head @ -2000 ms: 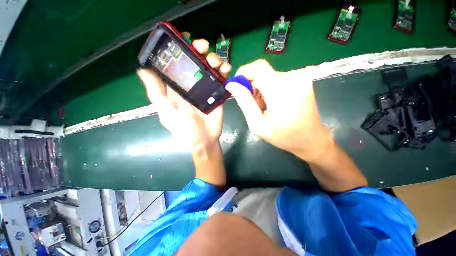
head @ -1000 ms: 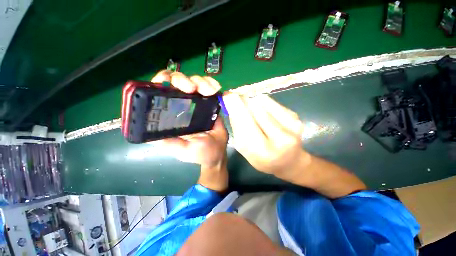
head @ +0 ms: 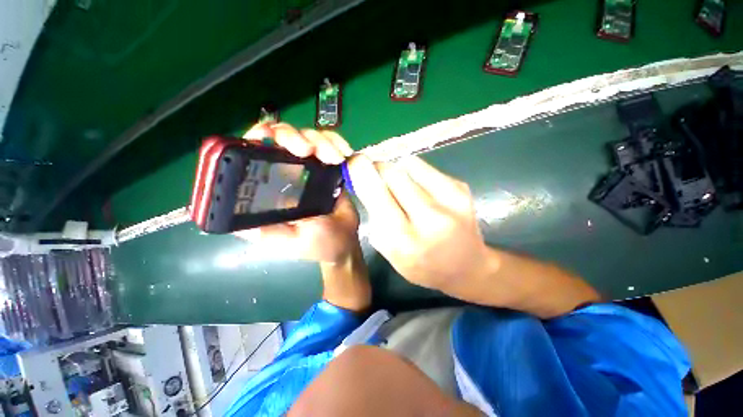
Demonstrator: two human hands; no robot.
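Note:
A phone unit [head: 269, 191] with a black housing over its red shell is held above the bench seam, its red end to the left. Green and silver parts show through the housing's opening. My left hand [head: 322, 232] is shut on the phone, fingers along its far edge and palm beneath it. My right hand [head: 428, 220] pinches a blue pry pick [head: 348, 176] at the phone's right end. The pick's tip is mostly hidden by the fingers.
Several open units [head: 512, 45] lie in a row on the green belt [head: 456, 61]. A pile of black housings [head: 656, 175] lies on the bench [head: 521, 236] at right. A cardboard box [head: 705, 326] stands at lower right. Racks and equipment [head: 53, 285] are at lower left.
The phone has turned from slanted to nearly level and moved left and down. Both hands have moved with it. The pick stays at its right end. The belt units have shifted left.

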